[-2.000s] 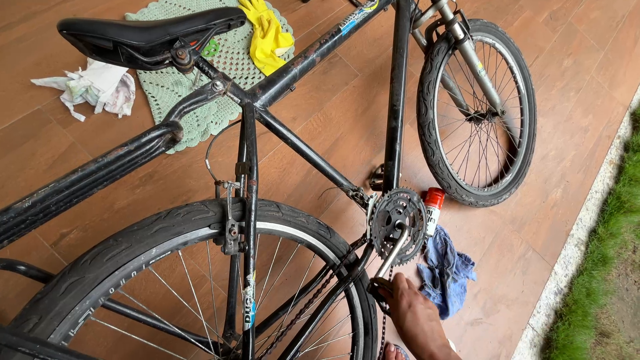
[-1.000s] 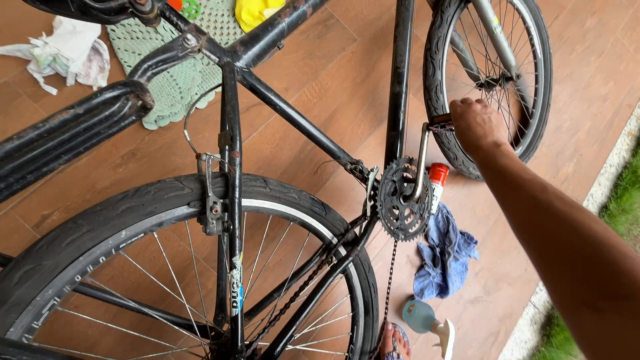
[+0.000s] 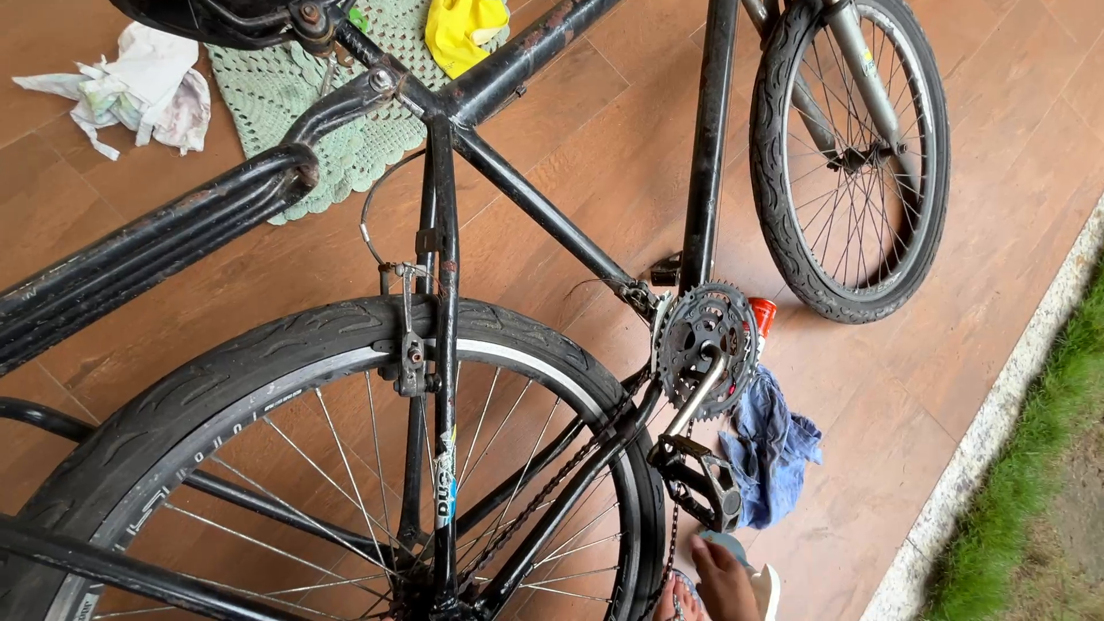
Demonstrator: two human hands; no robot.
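My right hand [image 3: 724, 582] is at the bottom edge, below the black pedal [image 3: 703, 483] and apart from it. Its fingers overlap a grey-blue and white plastic object [image 3: 766, 591]; whether they grip it is unclear. Beside the hand hangs the bicycle chain [image 3: 673, 530], which runs down from the black chainrings [image 3: 707, 349]. The silver crank arm [image 3: 697, 395] slants down and left from their centre to the pedal. Left of these is the rear wheel's tire [image 3: 259, 354], with the rim brake arm [image 3: 410, 341] over it. My left hand is not in view.
A blue cloth [image 3: 772, 448] and a red-capped can [image 3: 763, 317] lie behind the chainrings. The front wheel [image 3: 849, 164] is at upper right. Yellow cloth or glove [image 3: 461, 34], a green crocheted mat [image 3: 345, 155] and white rags [image 3: 142, 90] lie on the tiled floor. A foot [image 3: 681, 599] shows below.
My right hand has let go of the pedal and moved down to the bottom edge. The crank, pointing up a second ago, now points down and left.
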